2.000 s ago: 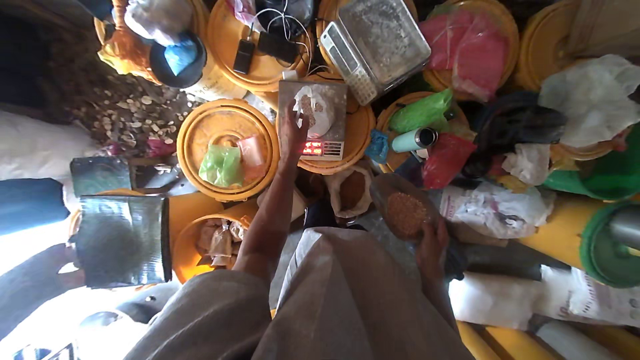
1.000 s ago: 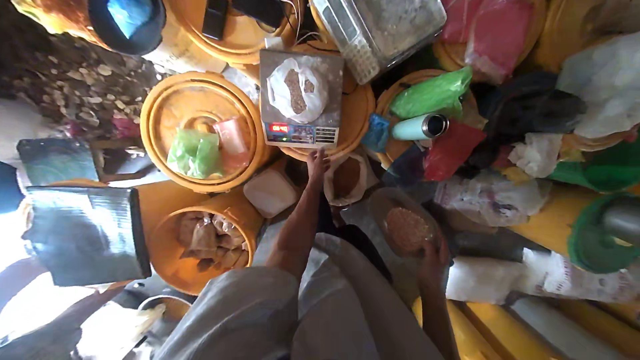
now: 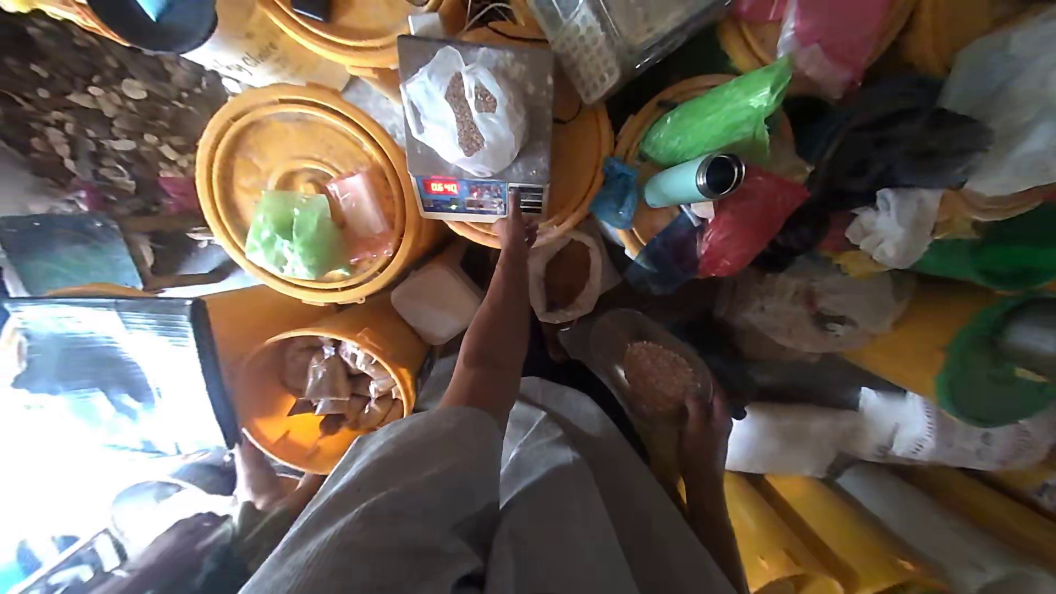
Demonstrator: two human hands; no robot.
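Note:
A digital scale (image 3: 529, 157) stands on a yellow drum lid, its red display lit. On its plate lies a white plastic bag (image 3: 505, 124) with brown grains showing at its mouth. My left hand (image 3: 517, 227) is at the scale's front edge, one finger extended onto the keypad, holding nothing. My right hand (image 3: 706, 412) grips the rim of a scoop-like container (image 3: 606, 340) with reddish-brown grains (image 3: 657, 375) in it. Between the hands, below the scale, stands an open white sack (image 3: 540, 285) with brown contents.
Left are a round yellow lid (image 3: 227, 177) with green and pink plastic packets, and an open yellow drum (image 3: 264, 404) of brown-filled bags. A turquoise tumbler (image 3: 678, 183) lies by green and red bags at right. Another person's hand (image 3: 257, 474) is at lower left. Yellow containers (image 3: 763, 528) line the lower right.
My left hand has moved from the white bag on the scale to the scale's keypad, and the bag's mouth now shows its grains. My right hand still holds the scoop-like container.

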